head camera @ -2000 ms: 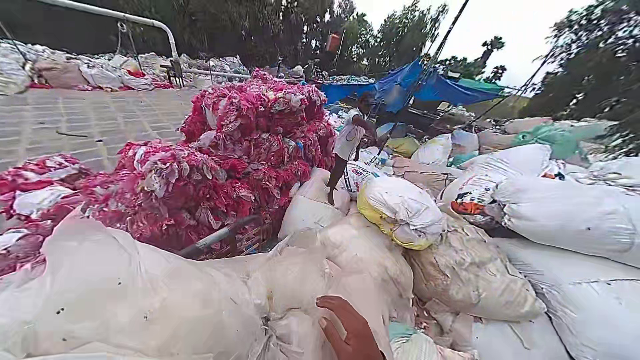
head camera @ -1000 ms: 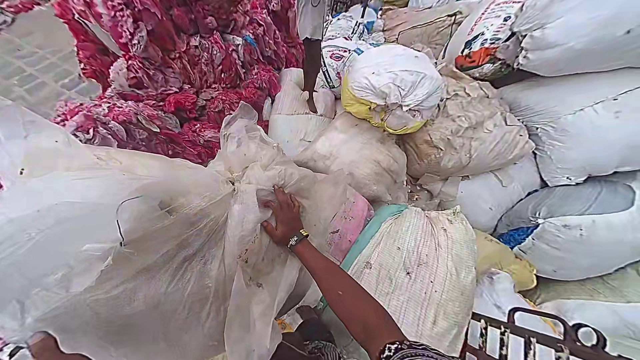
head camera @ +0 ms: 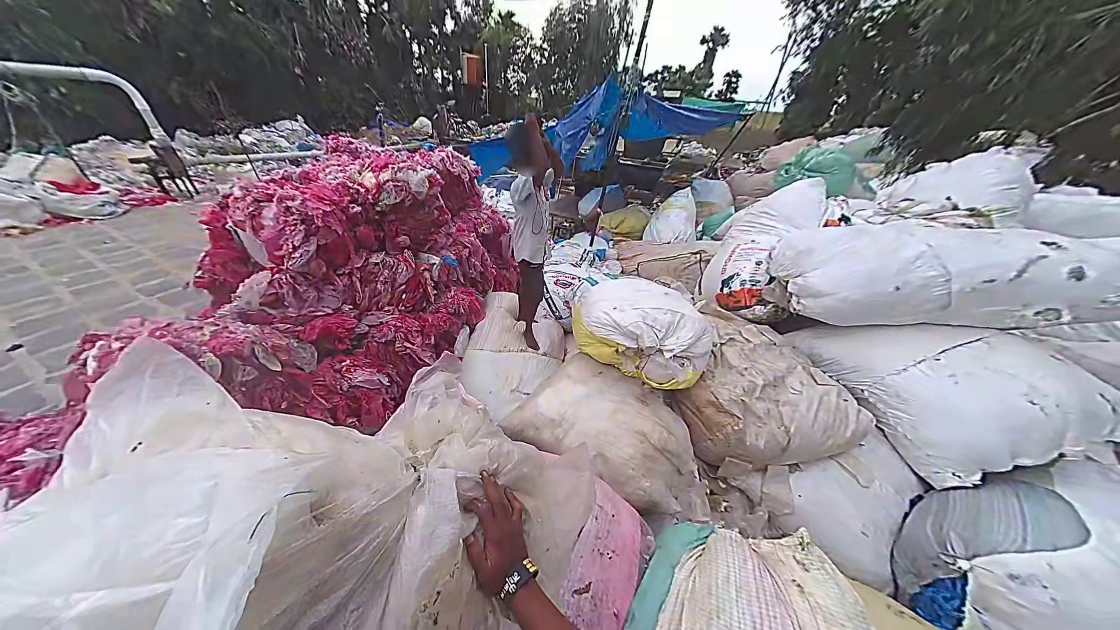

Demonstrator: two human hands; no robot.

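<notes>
My right hand (head camera: 497, 535), with a dark and yellow wristband, lies against a large translucent whitish plastic sack (head camera: 350, 516) near its gathered part. Its fingers are apart and slightly bent, and no plastic shows pinched between them. The sack spreads across the lower left. Just right of my hand is a pink sack (head camera: 604, 560), with a pale woven sack (head camera: 752, 582) edged in green beside it. My left hand is out of view.
Bales of crumpled pink plastic film (head camera: 350, 262) stand at the left by a paved floor (head camera: 96, 280). Another person (head camera: 531, 210) stands on the sacks, arms raised. Stuffed white sacks (head camera: 954, 276) pile up at the right. A blue tarpaulin (head camera: 604, 122) hangs behind.
The view has tilted up since one second ago. My right hand remains against the translucent sack. The other person's arms, lower two seconds ago, are now raised near the head.
</notes>
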